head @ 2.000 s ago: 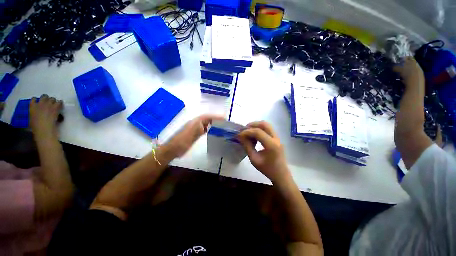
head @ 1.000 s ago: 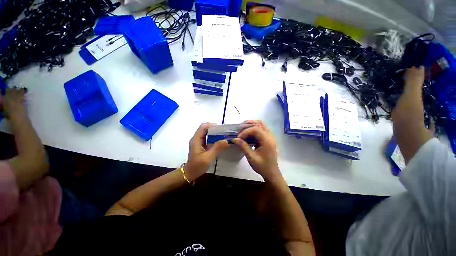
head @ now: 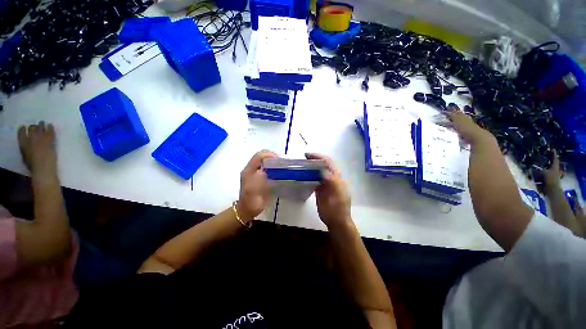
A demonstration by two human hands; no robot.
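Observation:
A retail box [head: 293, 169] is held end-on above the near edge of the table, its blue end with a pale upper edge facing me. My left hand [head: 257, 186] grips its left side and my right hand [head: 334, 193] grips its right side. No fingers cover the middle of the blue end. Stacked cartons [head: 283, 48] with white tops and blue sides stand straight ahead. Two more groups of cartons [head: 392, 138] lean together at the right.
Blue insert trays [head: 189, 146] lie at the left, some in thick blocks. Black cable heaps [head: 58, 42] lie at the far left and right. A tape roll [head: 335, 17] stands behind. A neighbour's hand [head: 464, 126] reaches over the right cartons; another neighbour's hand [head: 37, 144] rests at the left.
My fingers have moved from the middle of the box end out to its two sides. The right neighbour's hand has moved from the cable heap to the cartons. The left neighbour's hand has moved further in.

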